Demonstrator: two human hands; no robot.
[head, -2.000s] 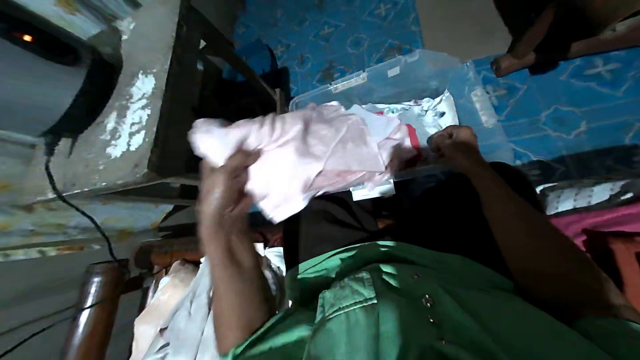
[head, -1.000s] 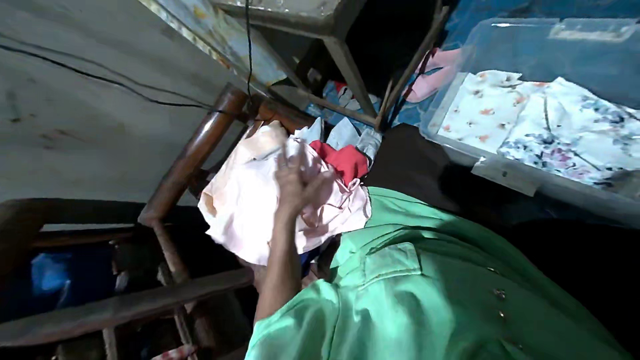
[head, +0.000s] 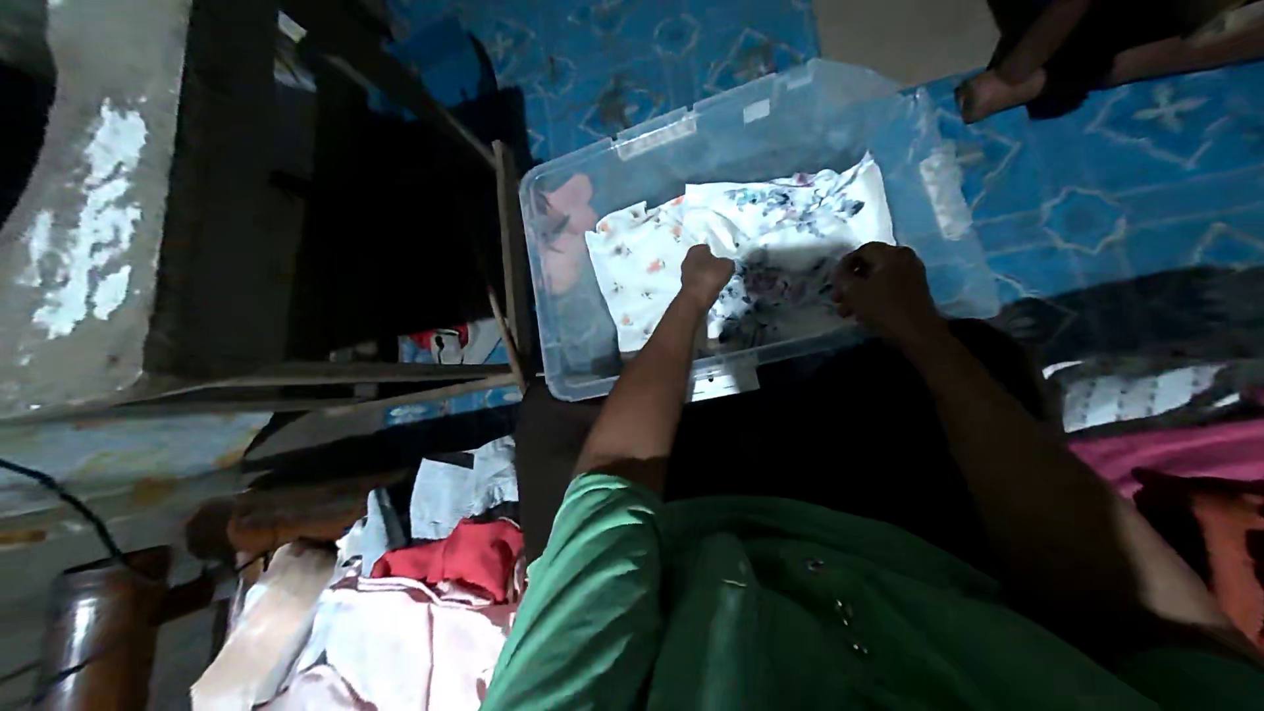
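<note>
A clear plastic storage bin (head: 657, 138) stands on the floor in front of my lap. Inside it lie a white cloth with orange print (head: 632, 272) and, to its right, a white cloth with blue and purple flowers (head: 790, 222). My left hand (head: 707, 272) is curled at the place where the two cloths meet. My right hand (head: 884, 286) is bent over the right part of the flowered cloth, in shadow. Whether the fingers of either hand grip fabric cannot be made out. The pale pink garment (head: 385, 637) lies on a pile at the lower left.
A red cloth (head: 459, 558) and light cloths lie on the same pile. A grey table (head: 99, 197) with wooden legs stands at the left. Pink slippers (head: 566, 232) show through the bin's left end. Wooden furniture legs (head: 997, 89) reach in at the upper right.
My left hand has moved from the pink garment on the pile to the cloths in the bin. Two seconds ago that garment was held up above the bin. The view has swung back to the right.
</note>
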